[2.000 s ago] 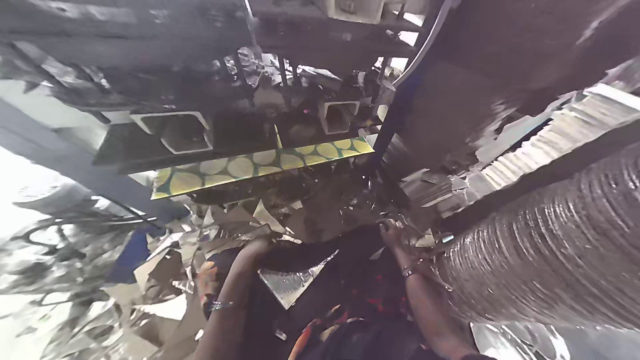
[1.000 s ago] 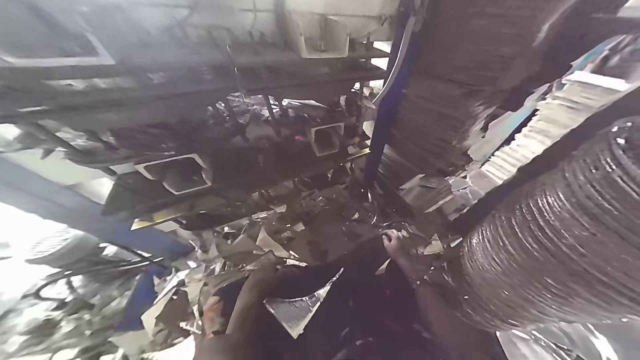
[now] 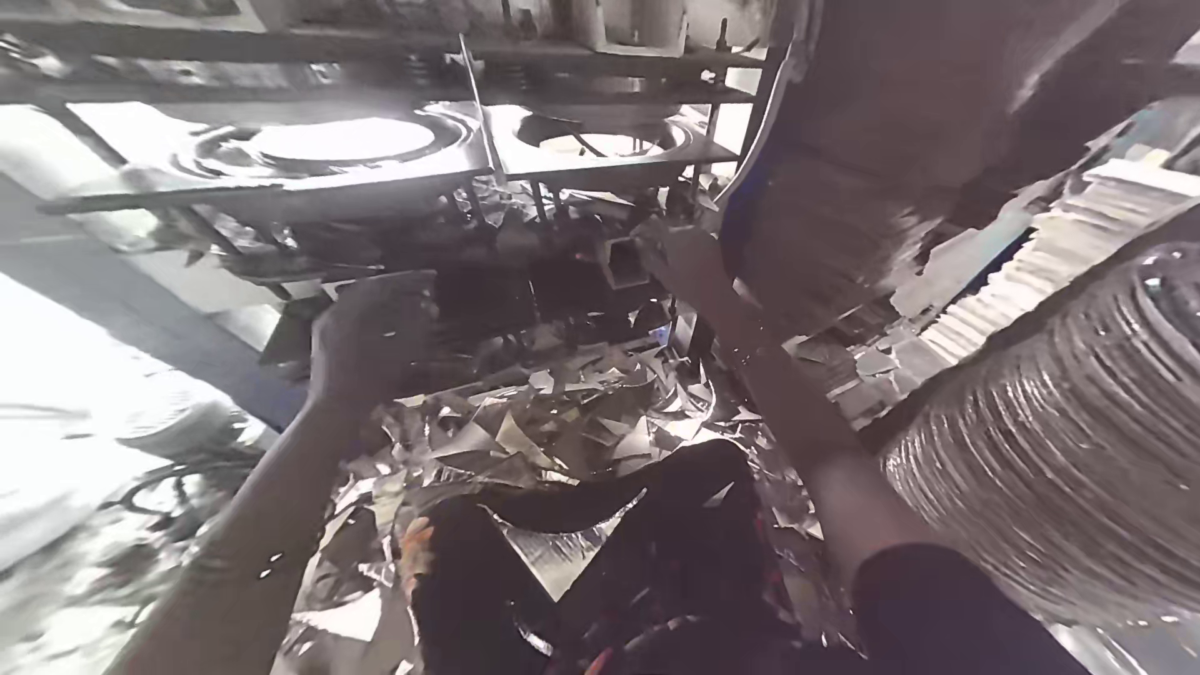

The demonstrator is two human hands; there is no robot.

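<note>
My left hand (image 3: 380, 314) reaches to the front of a dark metal machine, near its left side; its fingers are dark and blurred, so what it touches is hard to tell. My right hand (image 3: 677, 248) is raised at the machine's right side, beside a square tube opening (image 3: 625, 262), its grip unclear. Above and behind both hands lies a bright plate with two large round openings (image 3: 600, 167). A triangular scrap of shiny sheet (image 3: 559, 555) rests on the dark clothing over my lap.
Pointed sheet offcuts (image 3: 506, 441) are heaped below the machine. A tall stack of round discs (image 3: 1050, 441) stands at the right, with a stack of pale sheets (image 3: 1059, 253) behind it. A slanting metal post (image 3: 178, 281) is at the left.
Both hands have moved from near my lap up and forward to the machine. The patterned yellow-green strip across the machine's front, seen two seconds ago, no longer shows; the plate with round openings now shows.
</note>
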